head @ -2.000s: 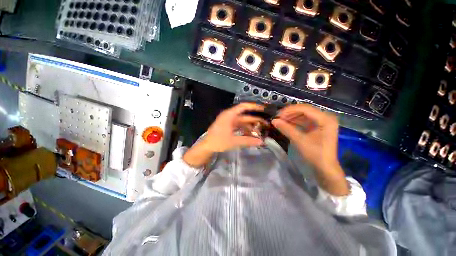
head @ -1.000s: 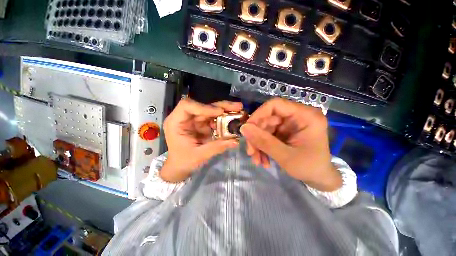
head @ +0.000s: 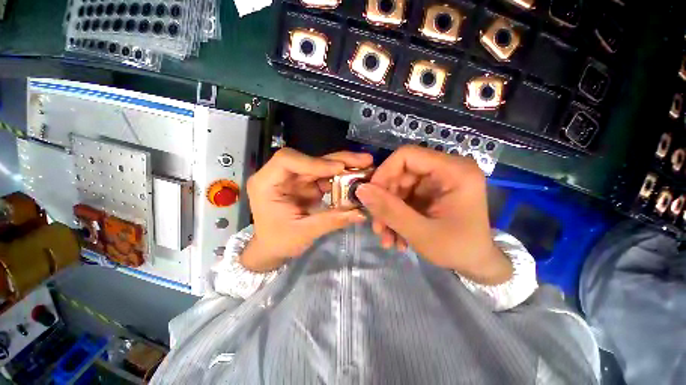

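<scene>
A watch case (head: 341, 188) with a shiny copper-silver rim and a dark round centre is held over my lap, just below the bench edge. My left hand (head: 289, 207) grips it from the left between thumb and fingers. My right hand (head: 436, 214) is at its right side, with thumb and fingertips at the dark centre. Whether the right fingers pinch a small dark disc cannot be told, as the fingertips cover it. A cut carrier strip (head: 412, 135) with dark circles lies at the bench edge behind my hands.
A black blister tray (head: 335, 81) holds rows of cases. Carrier sheets (head: 124, 28) are stacked at the back left. The machine base (head: 180, 120) stands left, with a red-orange emergency stop (head: 223, 194). A blue stool (head: 553, 203) and grey fabric (head: 639, 289) are at right.
Both hands have come down from the bench edge to over my lap, and the case turned into view. Over the last second they hardly moved; the view shifted slightly.
</scene>
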